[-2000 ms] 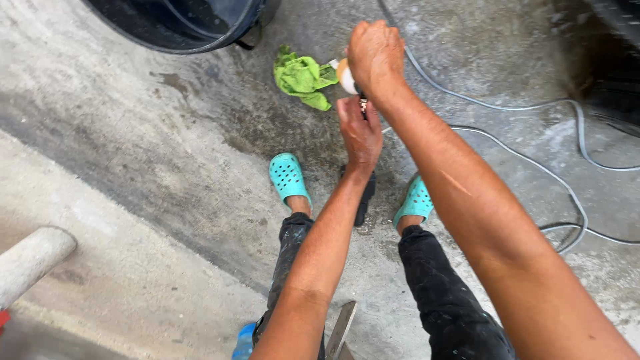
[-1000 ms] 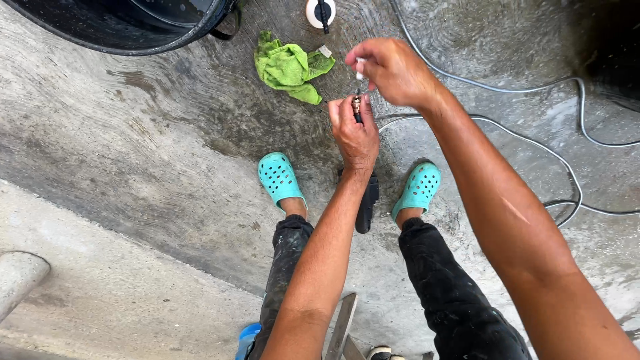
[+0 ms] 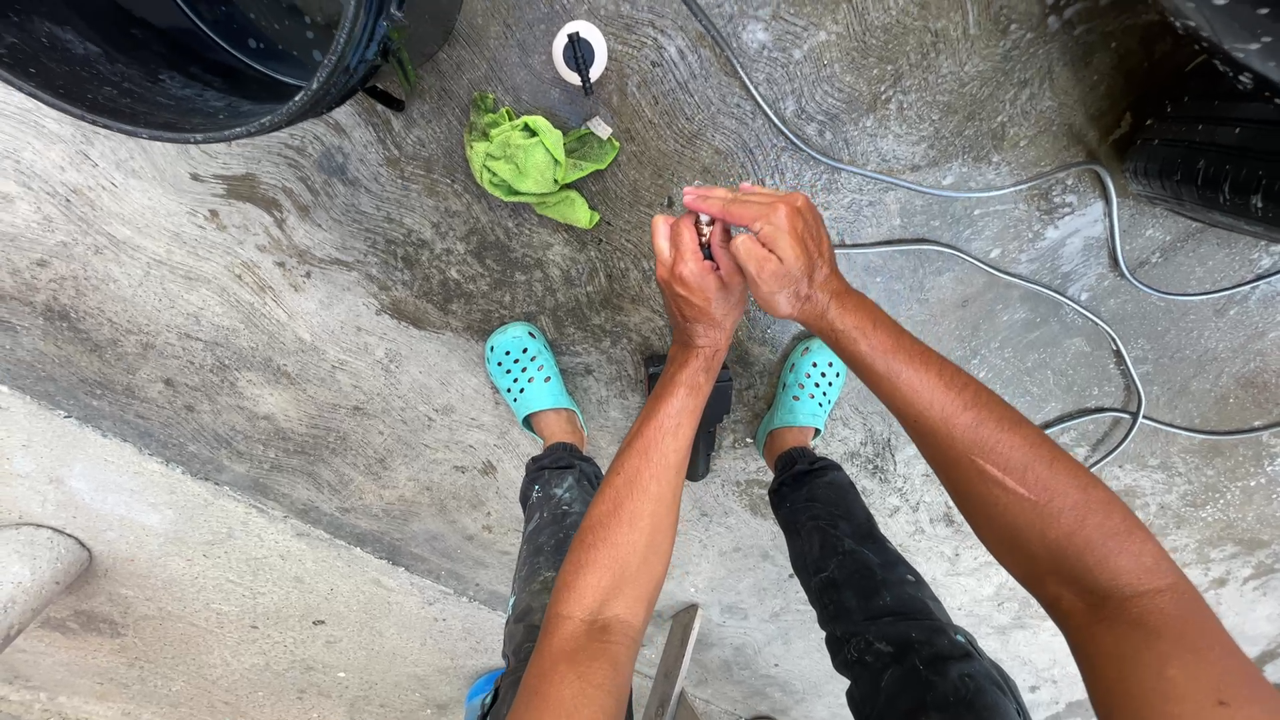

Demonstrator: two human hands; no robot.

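Observation:
My left hand (image 3: pixel 697 280) is closed around a small brass-coloured fitting (image 3: pixel 704 232) that ends in black near my palm. My right hand (image 3: pixel 785 245) lies against it from the right, its fingers laid over the fitting's pale upper end; whether they grip anything is hidden. Between my feet, partly behind my left forearm, a black tool or device (image 3: pixel 712 420) rests on the floor. Up and to the left of my hands lies a crumpled green cloth (image 3: pixel 525 160) with a tag. Just above the cloth stands a white round container or cap with a black spout (image 3: pixel 580 55).
A large black tub (image 3: pixel 250 120) stands at the top left. A thin grey hose (image 3: pixel 925 188) loops over the wet concrete at right, near a tire (image 3: pixel 1210 165). My feet wear turquoise clogs (image 3: pixel 525 370). A wooden piece (image 3: pixel 672 665) and something blue (image 3: pixel 483 692) are at the bottom.
Two seconds ago my right hand was at the white and black item, which now stands on the floor. My right hand has since come down against the fitting in my left hand.

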